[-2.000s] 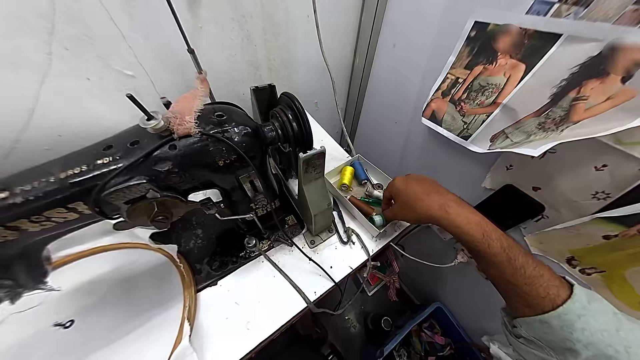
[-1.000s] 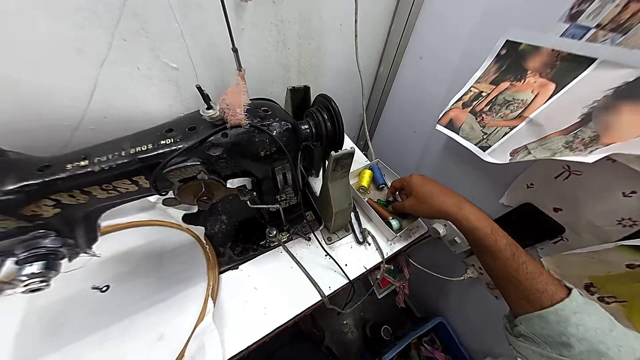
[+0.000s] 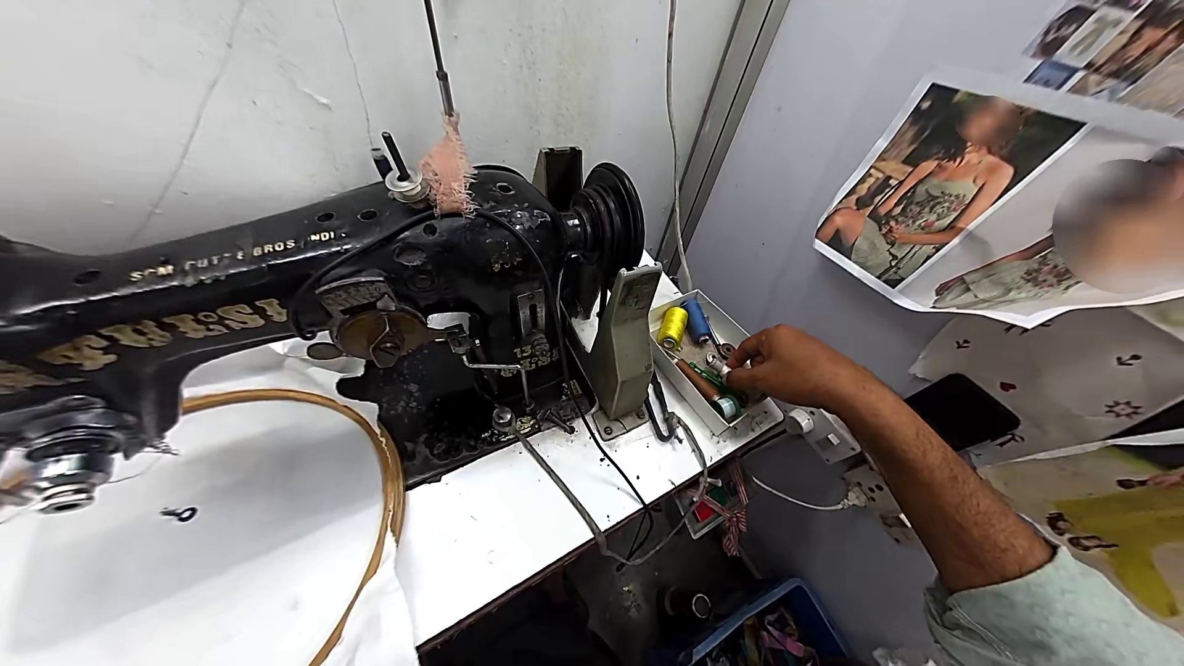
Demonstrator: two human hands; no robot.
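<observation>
My right hand (image 3: pixel 795 365) reaches into a shallow white tray (image 3: pixel 717 427) at the table's back right corner, its thumb and forefinger at a small whitish, bobbin-like item. Whether the fingers grip it cannot be told. Inside the tray lie a yellow thread spool (image 3: pixel 673 327), a blue spool (image 3: pixel 696 321), a brown-handled tool (image 3: pixel 696 380) and some green items. Left of the tray stands a black sewing machine (image 3: pixel 231 277) with a handwheel (image 3: pixel 618 217). White fabric in a wooden embroidery hoop (image 3: pixel 387 462) lies under its arm, with a small dark metal piece (image 3: pixel 180 513) on it. My left hand is out of view.
A grey metal bracket (image 3: pixel 631 342) stands between machine and tray. Cables hang over the white table's edge (image 3: pixel 499 592). Below is a blue bin (image 3: pixel 814 606) of scraps. A black phone-like object (image 3: pixel 962 412), wall sockets (image 3: pixel 823 435) and pinned photo sheets (image 3: pixel 962 194) are at the right.
My right hand stays at the tray; its fingertips are now at a small whitish item. The view has shifted, showing more of the machine's left end than two seconds ago.
</observation>
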